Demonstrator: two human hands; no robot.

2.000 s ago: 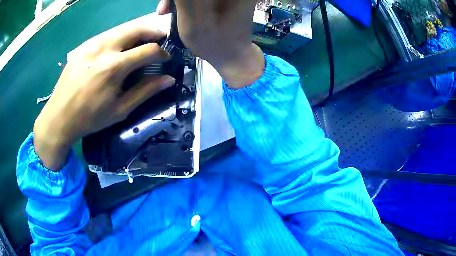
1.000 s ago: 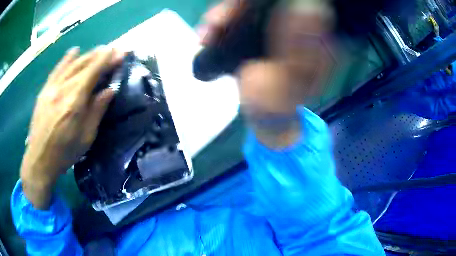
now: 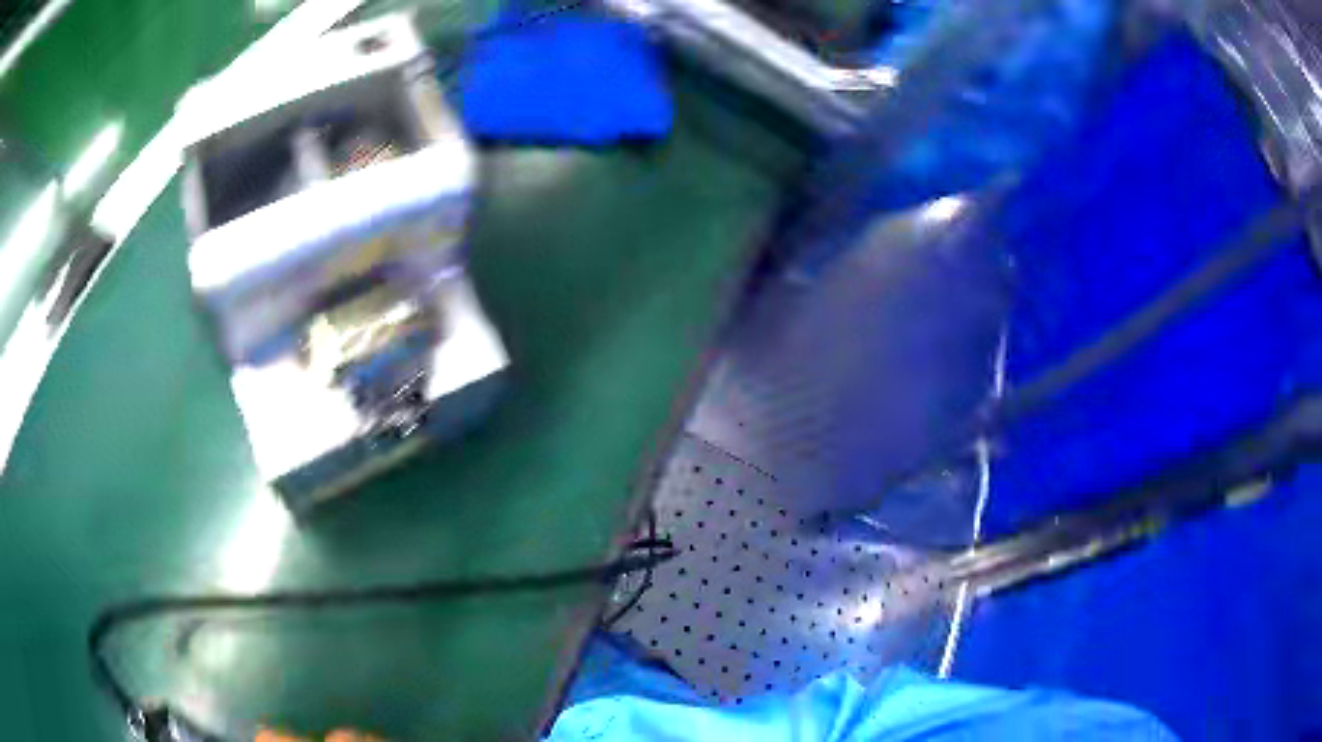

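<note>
The screw feeder (image 3: 341, 218), a white-grey box with an open top tray and a metal mechanism at its front, stands at the upper left and is blurred. A thin black cord (image 3: 363, 594) loops over the bench to a small dark end at the lower left. A sliver of my right hand (image 3: 312, 735) shows at the bottom edge, cut off, so its grip is hidden. My light blue right sleeve shows at the bottom. My left hand, the device unit and the screwdriver body are out of the picture.
The green bench (image 3: 551, 334) ends at a dark slanting edge. A blue pad (image 3: 566, 80) lies beyond the feeder. A perforated metal surface (image 3: 725, 580) and blue panels lie to the right. A person's blurred blue sleeve (image 3: 1000, 87) shows at the top.
The view has swung right and is blurred. The unit, white sheet and my left hand have left the picture. The feeder is now in full view; my right hand is nearly out at the bottom.
</note>
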